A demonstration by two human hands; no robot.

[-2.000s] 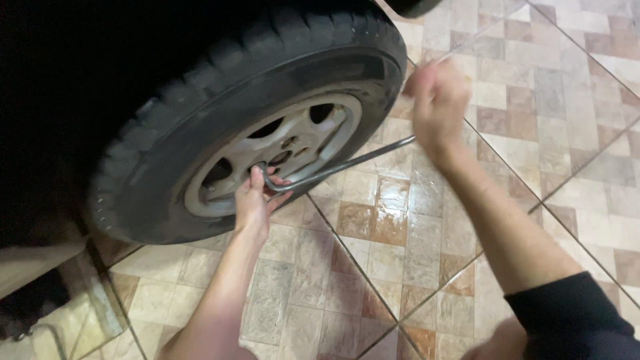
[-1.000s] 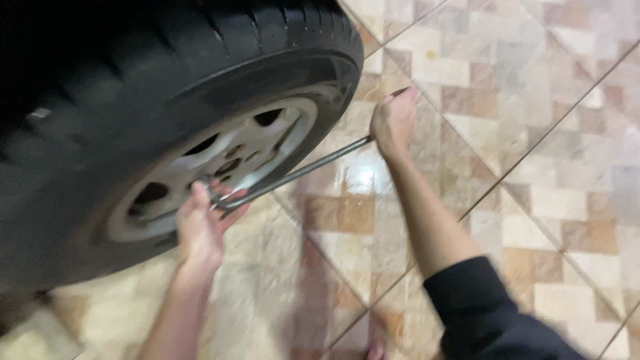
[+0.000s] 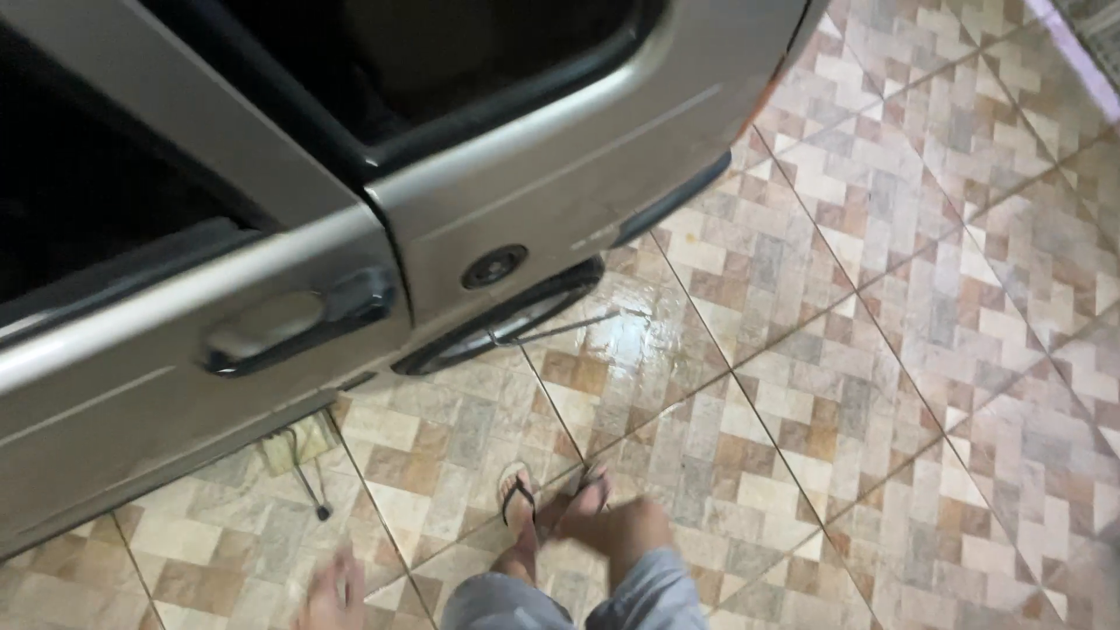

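My left hand (image 3: pixel 332 593), blurred at the bottom edge, has its fingers a little apart and nothing visible in it. My right hand is out of view. A bent metal wheel wrench (image 3: pixel 564 331) stays at the wheel, its short end against the rim and its long arm reaching right over the floor. The tire (image 3: pixel 442 352) shows as a narrow slanted band below the body of the silver car (image 3: pixel 560 197). Both hands are apart from the wrench.
A metal rod with a dark end (image 3: pixel 322 512) juts from a pale block (image 3: pixel 297 442) beside the car's lower edge. The door handle (image 3: pixel 302 324) is at left. My feet in flip-flops (image 3: pixel 518 497) stand on the tiled floor (image 3: pixel 770 455), which has a shiny patch near the wrench.
Both hands have let go of the wheel wrench, which stays at the wheel. My left hand is now low in the view; my right hand has left it. The view has risen and widened.
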